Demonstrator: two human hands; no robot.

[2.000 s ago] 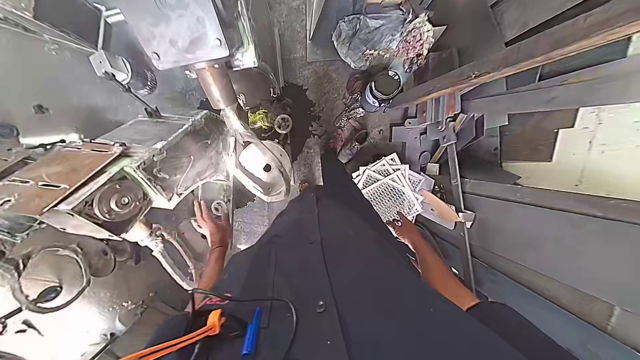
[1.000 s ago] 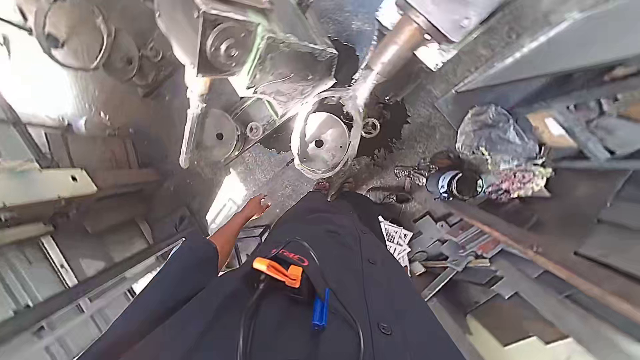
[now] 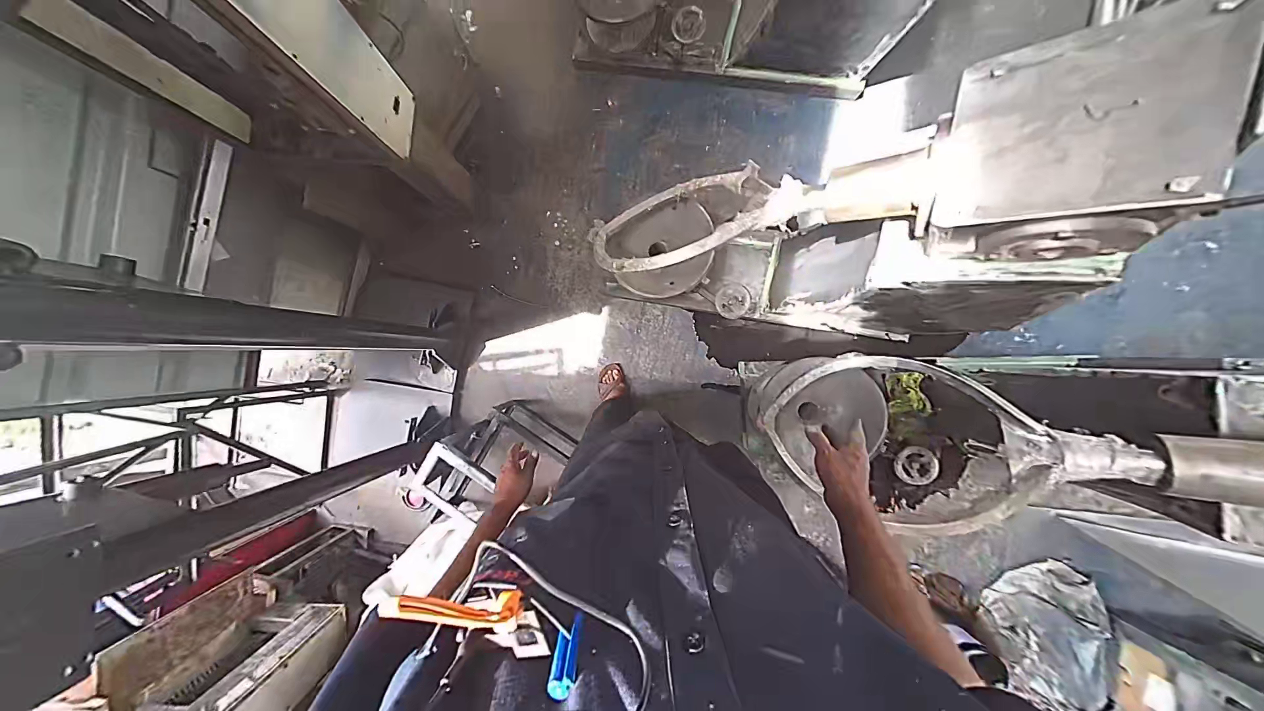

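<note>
My left hand [image 3: 515, 476] hangs beside my body with curled fingers, near a metal frame [image 3: 456, 472]; nothing shows in it. My right hand [image 3: 841, 464] is stretched forward with fingers apart, over or at the edge of a round metal disc [image 3: 834, 400] inside a large metal ring [image 3: 948, 370]; whether it touches the disc I cannot tell. A blue pen [image 3: 565, 660] and an orange strap [image 3: 449, 609] lie against my dark garment [image 3: 671, 592].
A second ring-and-disc machine [image 3: 681, 262] stands ahead. A crumpled plastic bag [image 3: 1049, 627] lies at lower right. Long metal bars [image 3: 217, 316] and wooden-edged boxes [image 3: 267, 657] are on the left. My sandalled foot [image 3: 612, 377] is on the floor.
The view has swung strongly to the left. Two seconds ago my right hand was on a stack of white patterned sheets; now it is empty beside the disc.
</note>
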